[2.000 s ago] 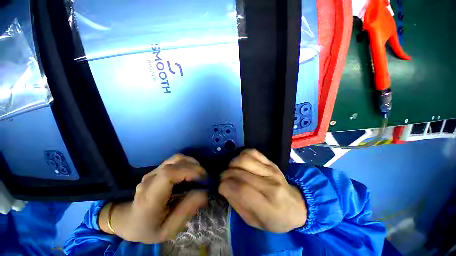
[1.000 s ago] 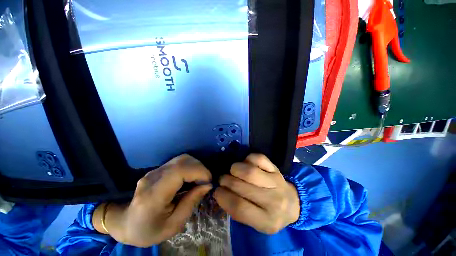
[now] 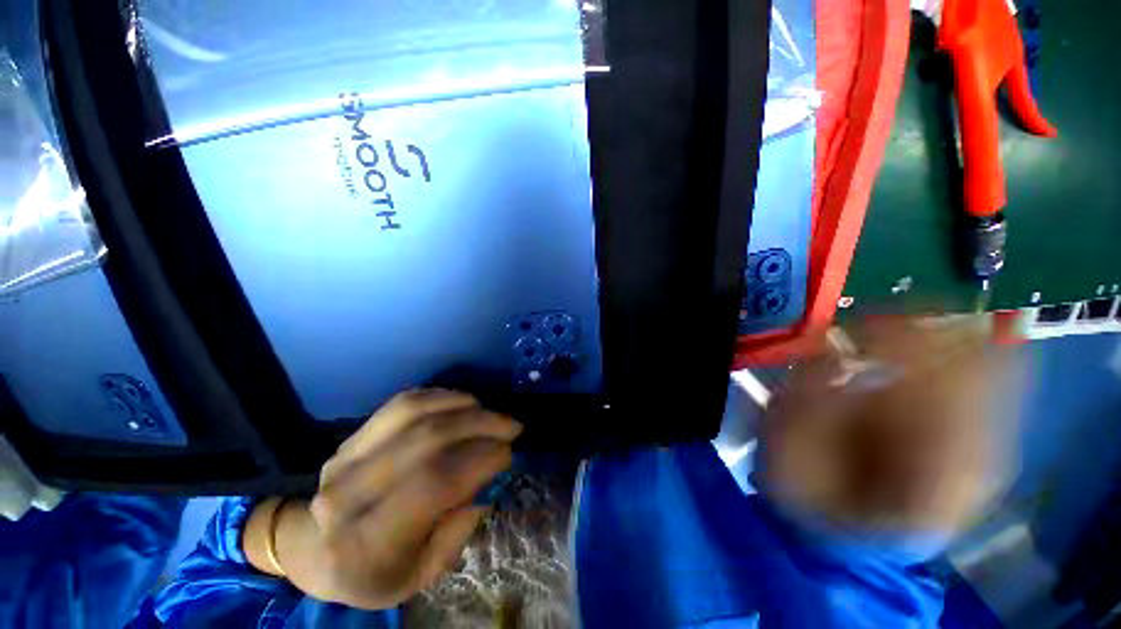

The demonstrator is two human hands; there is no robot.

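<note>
A pale-blue tablet back cover (image 3: 418, 246) marked "SMOOTH" lies in a black foam tray (image 3: 670, 221). Its camera cluster (image 3: 542, 344) is at the near right corner. Clear protective film (image 3: 369, 55) covers the far part. My left hand (image 3: 412, 498) is at the tray's near edge, fingers curled together; a small bluish bit shows at the fingertips, too small to tell what it is. My right hand (image 3: 891, 430) is strongly blurred, off to the right beyond the tray's near right corner; whether it holds anything cannot be told.
More covers lie at left (image 3: 80, 332) and right (image 3: 781, 209), the right one within a red foam tray (image 3: 854, 172). An orange-red air blow gun (image 3: 980, 123) lies on the green bench top (image 3: 1082, 197). A blue sleeve and a pale glove show at lower left.
My right hand has left the tray's near edge beside my left hand and moved right. My left hand has stayed at the edge. The view has shifted slightly.
</note>
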